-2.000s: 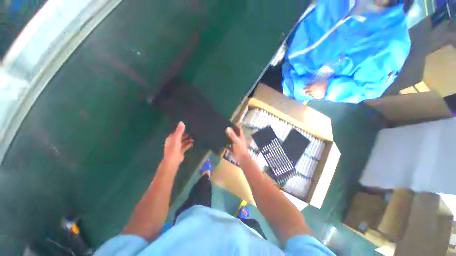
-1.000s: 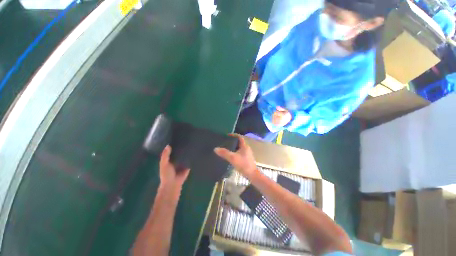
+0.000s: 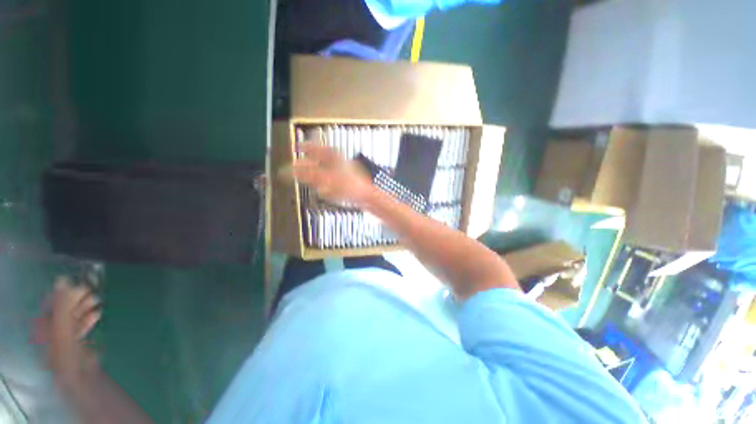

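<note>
An open tan carton (image 3: pixel 381 91) stands in front of me, with rows of thin pale-edged pieces (image 3: pixel 348 229) inside. A plain black sheet (image 3: pixel 418 162) and a sheet with white dots (image 3: pixel 401 190) lie on the rows. My right hand (image 3: pixel 331 175) is over the carton's left part, blurred, its fingers spread, with nothing seen in it. A dark flat rectangular sheet or stack (image 3: pixel 153 214) lies on the green bench (image 3: pixel 174 83) at the left. My left hand (image 3: pixel 73 313) is blurred just below its left end; whether it holds something small and dark is unclear.
A person's blue sleeve (image 3: pixel 431 7) shows at the top. More cartons (image 3: pixel 663 186) stand at the right below a large pale surface (image 3: pixel 655 66). A smaller open carton (image 3: pixel 543 269) is at the lower right, near blue items and a metal frame.
The view has turned towards the carton. Both hands have let go of the black sheets, which now lie on the bench. My right hand has moved over the carton, my left hand to the far left.
</note>
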